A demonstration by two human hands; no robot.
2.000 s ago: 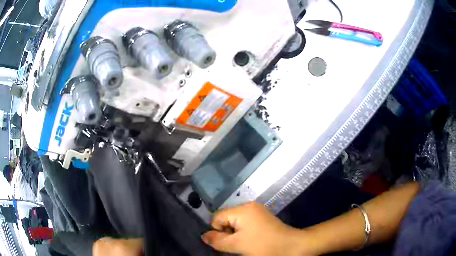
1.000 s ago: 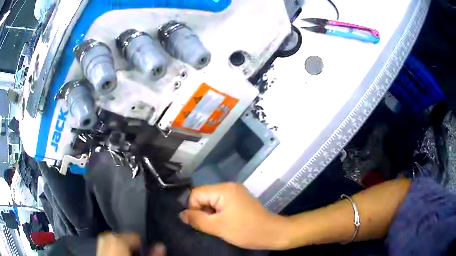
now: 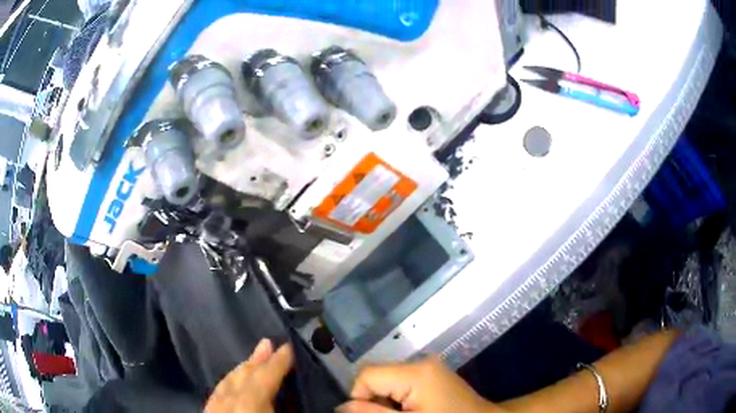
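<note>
A dark grey-black garment [image 3: 202, 310] lies under the overlock machine's [image 3: 476, 48] looper and needle area [image 3: 214, 234] and spreads down to the bottom edge. My left hand [image 3: 252, 383] lies on top of the garment, fingers extended, partly cut off by the bottom edge. My right hand [image 3: 416, 389] is at the bottom centre, just below the grey recess, with curled fingers pinching the garment's border. Its lower part is cut off. The presser foot is hard to make out among shiny metal parts.
The grey recess [image 3: 463, 256] sits below the orange label [image 3: 365, 193]. Four tension knobs [image 3: 284, 95] stand above. Thread snips [image 3: 593, 87] and a round grey disc [image 3: 537, 141] lie on the white table [image 3: 524, 218]. A blue crate [image 3: 686, 181] is below right.
My left hand has moved up and right onto the cloth. My right hand went up left towards the machine, then back down right. The view has shifted slightly.
</note>
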